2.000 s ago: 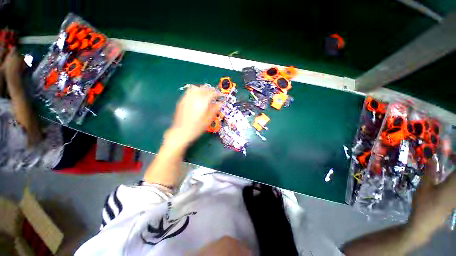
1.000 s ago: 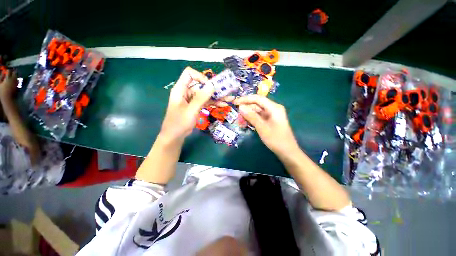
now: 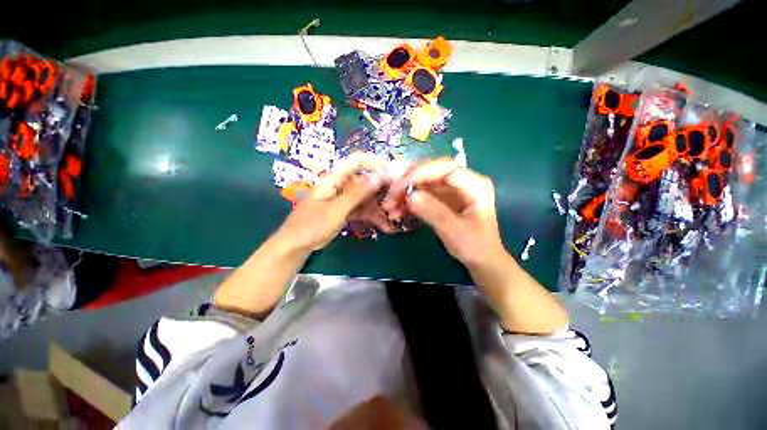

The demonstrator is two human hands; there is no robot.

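My left hand [image 3: 332,201] and my right hand [image 3: 458,206] are close together over the near side of the pile, fingertips pinched. Something small and dark with a reddish part is between the fingers; it is blurred and I cannot tell what it is. Just beyond lie pale speckled circuit boards [image 3: 314,147], an orange housing with a black oval [image 3: 309,102], and a yellow-orange square piece [image 3: 424,122]. Farther back are more orange housings [image 3: 423,82] and a dark grey module [image 3: 360,74]. The hands hide the near part of the pile.
Clear bags full of orange parts lie at the right [image 3: 673,218] and the left edge [image 3: 38,134]. Small whitish pieces [image 3: 527,248] lie on the green bench [image 3: 177,197]. A pale edge rail [image 3: 210,55] runs behind, with a post at upper right. A cardboard box is at lower left.
The pale board I held up between my hands a second ago is no longer raised there. Pale boards now lie left of centre. My hands have come together nearer me. The camera view has shifted.
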